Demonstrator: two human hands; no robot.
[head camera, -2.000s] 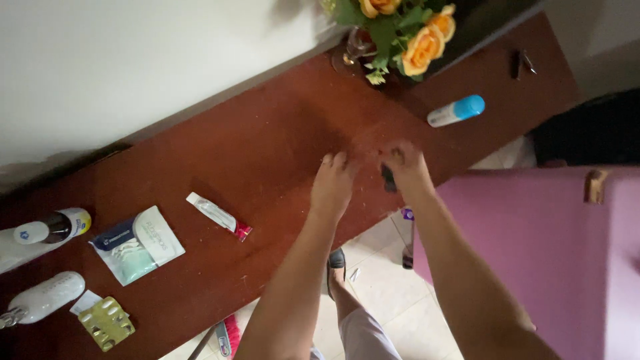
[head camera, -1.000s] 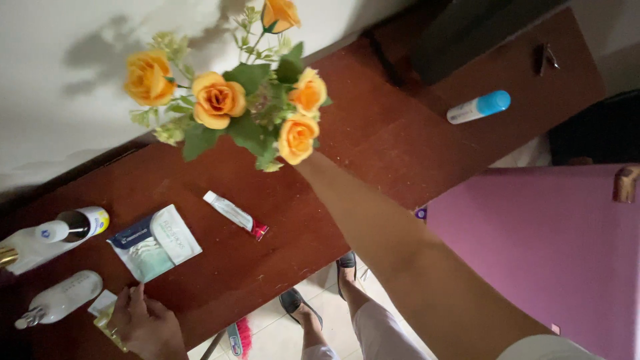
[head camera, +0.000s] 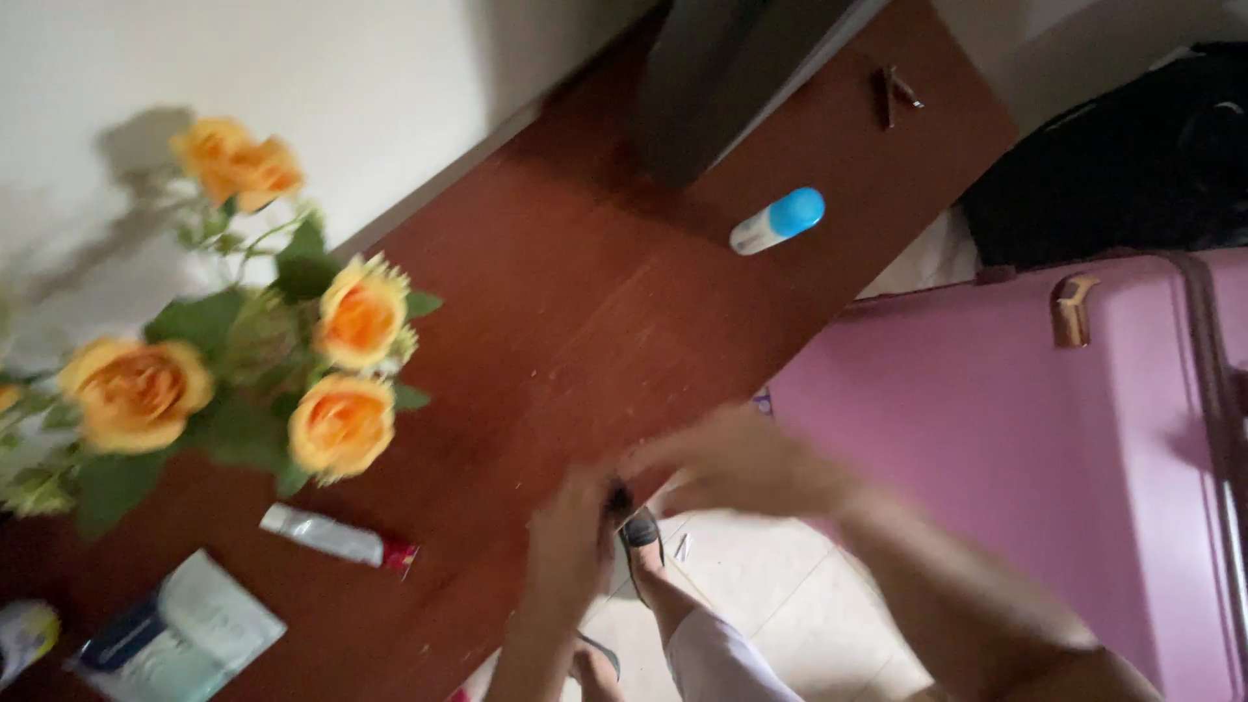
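My left hand (head camera: 575, 526) is at the front edge of the reddish-brown wooden table (head camera: 585, 322), blurred; a small dark thing (head camera: 618, 499) shows at its fingers, too blurred to name. Close to its right side is my right hand (head camera: 731, 468), also blurred, with curled fingers; whether it holds anything I cannot tell. A tube with a red cap (head camera: 336, 541) lies left of my hands. Orange artificial-looking roses (head camera: 341, 424) with green leaves stand farther left. A white spray can or bottle with a blue cap (head camera: 777, 221) lies beyond my right hand.
A soft printed packet (head camera: 185, 629) lies at the lower left, beside a partly visible bottle (head camera: 24, 634). A tall dark object (head camera: 721, 78) stands at the back. Small slim items (head camera: 897, 95) lie at the far right end. A pink suitcase (head camera: 955, 419) stands beside the table; a black bag (head camera: 1111, 166) is behind it.
The flowers have moved from the back of the table to its left part. My left hand has left the foil blister pack area, and both hands are together near the front edge again.
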